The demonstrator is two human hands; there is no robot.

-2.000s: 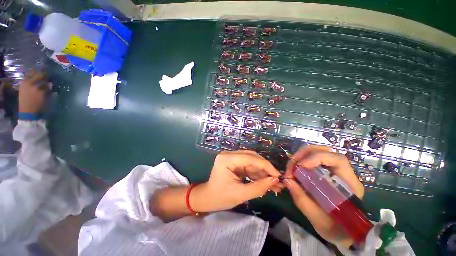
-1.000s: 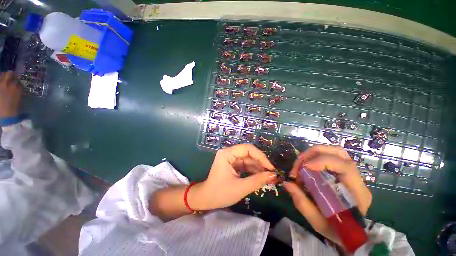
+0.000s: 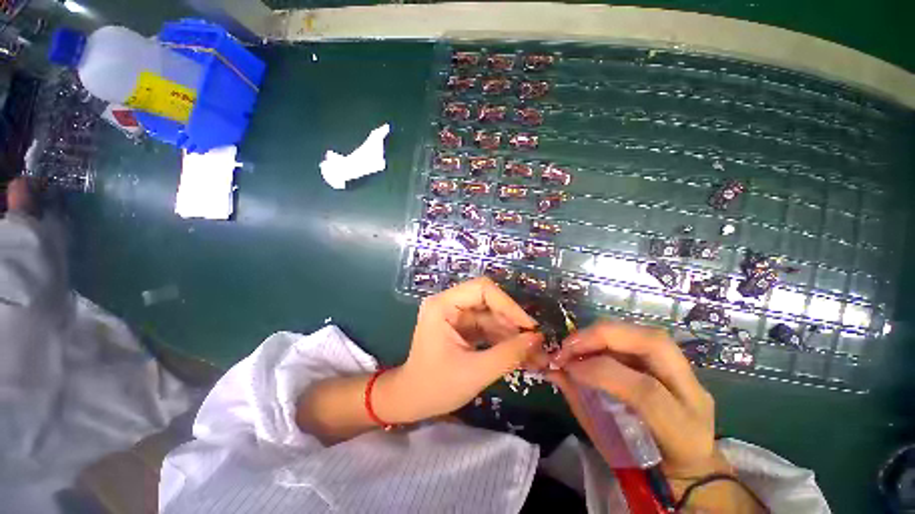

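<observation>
My left hand [image 3: 456,351] pinches a small dark component [image 3: 543,335] between thumb and fingertips, over the tray's lower edge. My right hand [image 3: 642,387] holds the handheld tool [image 3: 620,442], with a clear pinkish front and red barrel, in the palm; its thumb and forefinger meet at the component. Fingers partly hide the component and the tool's tip. The clear blister tray [image 3: 642,131] has small coppery-red components in rows on its left and loose darker ones on its right. Small white pieces [image 3: 524,381] lie below the hands.
A white bottle [image 3: 125,70] with blue cap leans in a blue bin [image 3: 226,85] at upper left. A white paper square [image 3: 207,184] and crumpled tissue [image 3: 356,159] lie on the green mat. Another person's white sleeve [image 3: 50,321] is at the left edge.
My right hand has turned and the tool has swung lower and left, its red barrel now near the bottom edge. The dark cable shows at my wrist. The other person's arm has moved left.
</observation>
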